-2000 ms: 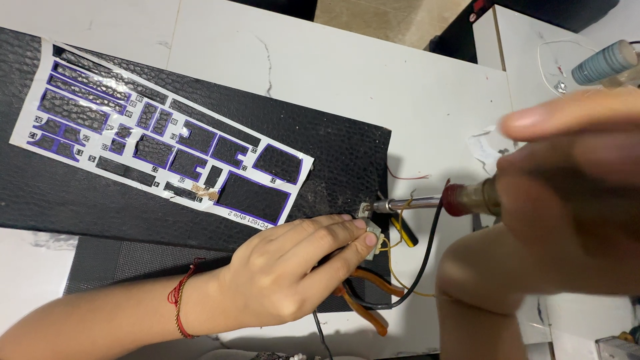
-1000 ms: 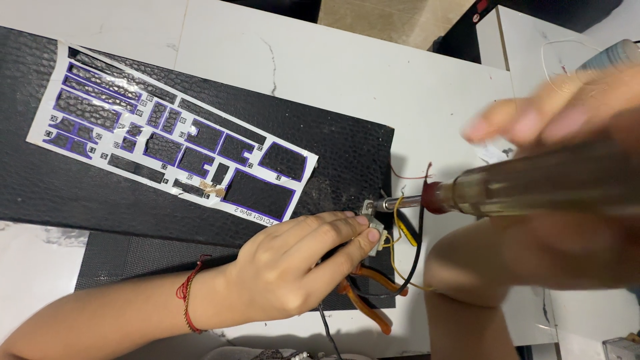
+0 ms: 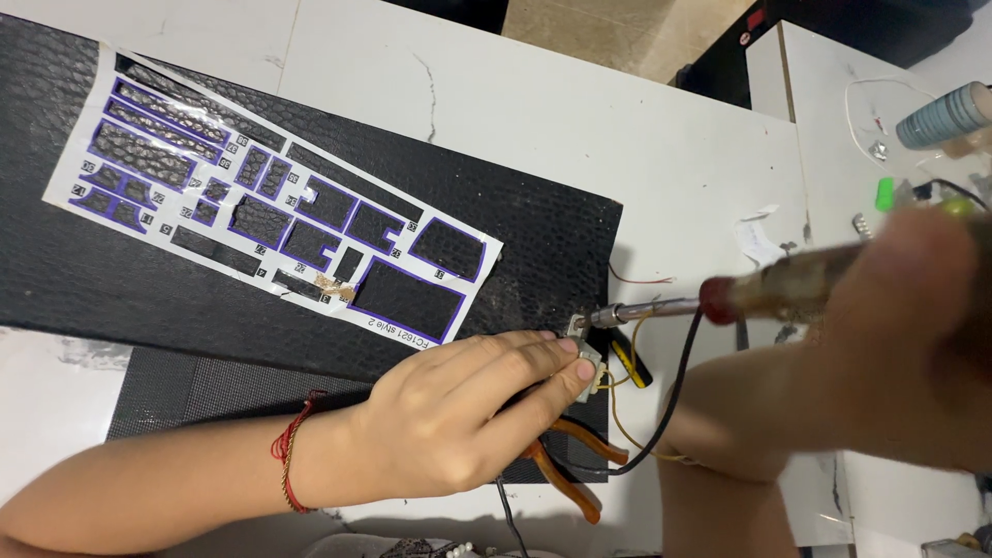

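My left hand (image 3: 473, 403), with a red cord bracelet at the wrist, pinches a small light-coloured component (image 3: 590, 376) with thin yellow wires at the right edge of the black textured mat (image 3: 542, 232). Blurred at the right, my right hand (image 3: 891, 372) grips the translucent handle of a screwdriver (image 3: 659, 308) with a red collar. Its metal shaft points left, and the tip meets a metal tab on the component. Orange-handled pliers (image 3: 570, 480) lie partly beneath my left hand. A black cable (image 3: 670, 411) curves below the screwdriver, and a yellow-and-black piece (image 3: 632, 363) lies beside the component.
A cut-out sticker sheet (image 3: 325, 225) with purple outlines lies on the black mat, above a woven dark mat (image 3: 178, 395). Stacked blue paper cups (image 3: 942, 116), a green cap-like piece (image 3: 885, 194) and a torn paper scrap (image 3: 756, 236) sit on the white table (image 3: 542, 101) at right.
The fingers of my right hand, spread above the handle earlier, are now wrapped nearer around it. My left hand stays on the component.
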